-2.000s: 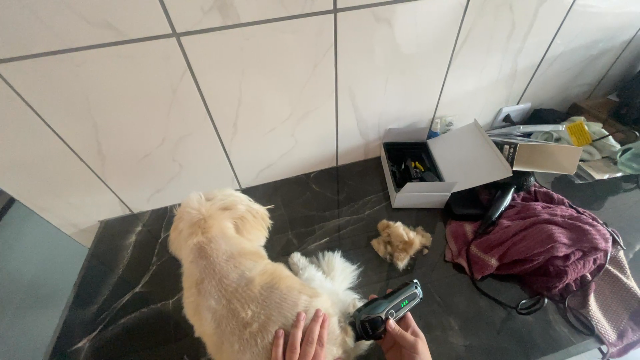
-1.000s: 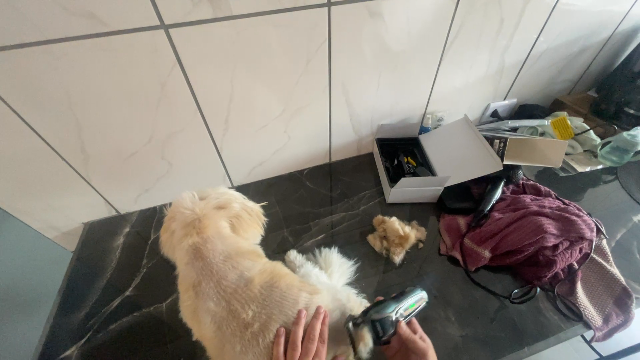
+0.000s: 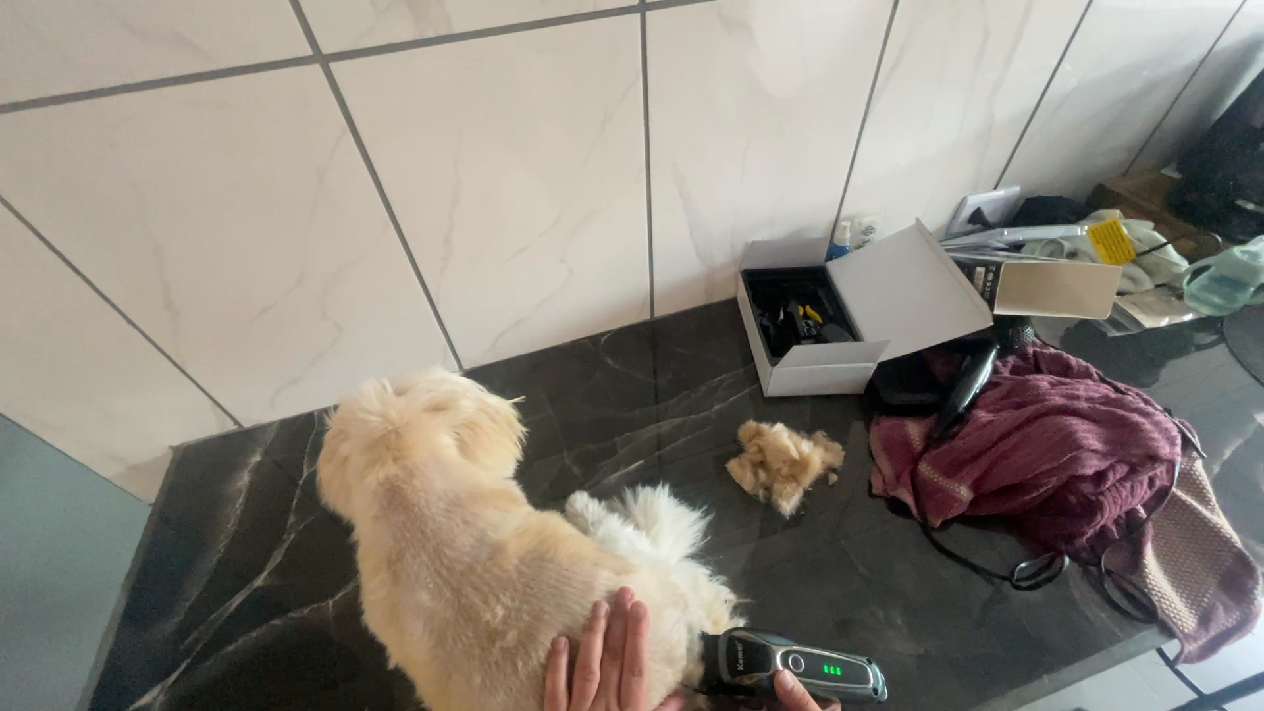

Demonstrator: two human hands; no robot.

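Note:
A cream-coloured dog (image 3: 474, 563) with a short-trimmed back stands on the dark marble-look counter, its head turned toward the wall. My left hand (image 3: 604, 660) lies flat on its hindquarters, fingers a little apart. In my right hand (image 3: 798, 693), partly cut off by the lower edge, is a Kemei hair clipper (image 3: 802, 666) with green lights showing. The clipper's head meets the fur at the dog's rump, so its blade is hidden. White fluffy fur (image 3: 664, 528) sticks out beside the dog's flank. A clump of cut fur (image 3: 785, 464) lies on the counter.
An open white box (image 3: 820, 379) with black attachments stands against the tiled wall (image 3: 494, 188). To its right are a black hair dryer (image 3: 966, 387), a purple towel (image 3: 1066, 454) with a black cord, a small carton (image 3: 1057, 288) and a pale green bottle (image 3: 1224, 280). The counter's front edge (image 3: 1076, 667) runs at lower right.
The clipper has swung from pointing up and right to lying nearly level, its head against the dog's rump. My left hand stays on the dog.

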